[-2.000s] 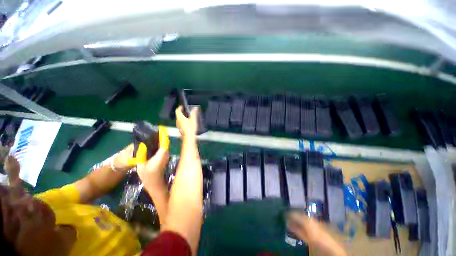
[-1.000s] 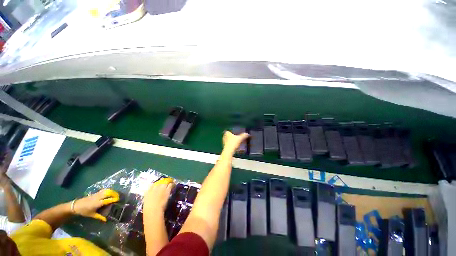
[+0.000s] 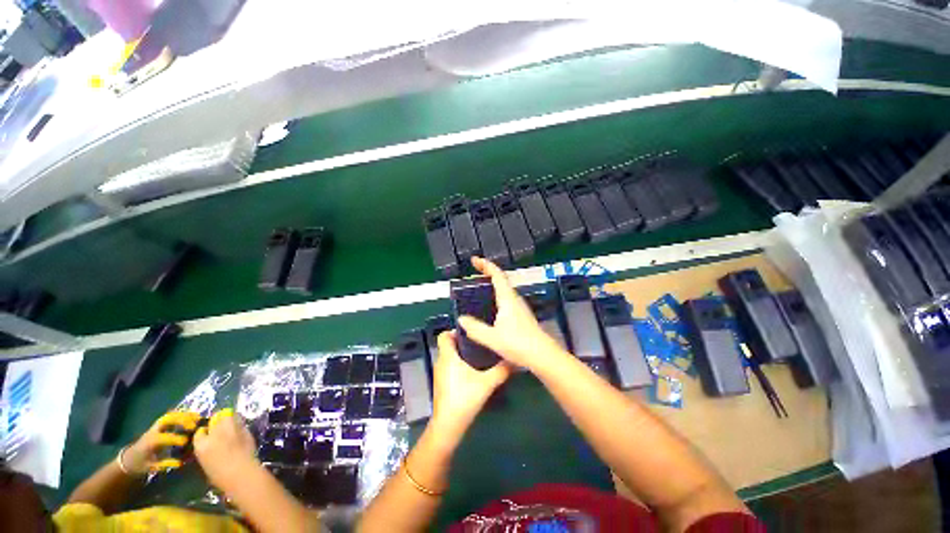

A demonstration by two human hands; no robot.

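My left hand (image 3: 459, 383) and my right hand (image 3: 510, 325) both hold one dark device housing (image 3: 475, 312) upright in front of the pale rail. The right hand's fingers and thumb wrap its front and right side; the left hand grips its lower left. Other grey-black housings stand in a row on the green mat on both sides of my hands, such as one at the right (image 3: 623, 344). Blue film pieces (image 3: 663, 344) lie scattered on the tan cardboard sheet (image 3: 771, 437). Dark tweezers (image 3: 764, 381) lie there beside more housings.
Behind the pale rail (image 3: 385, 297), a green belt carries a row of housings (image 3: 531, 219) and a separate pair (image 3: 293, 259). At left, a neighbour in yellow with yellow finger cots works by a clear parts tray (image 3: 323, 416). White packing sheets (image 3: 833, 344) and a tray of units (image 3: 917, 260) are at right.
My left hand has come back from the belt row to the bench. Both hands are now together on one housing. The view has shifted, showing more of the right side.
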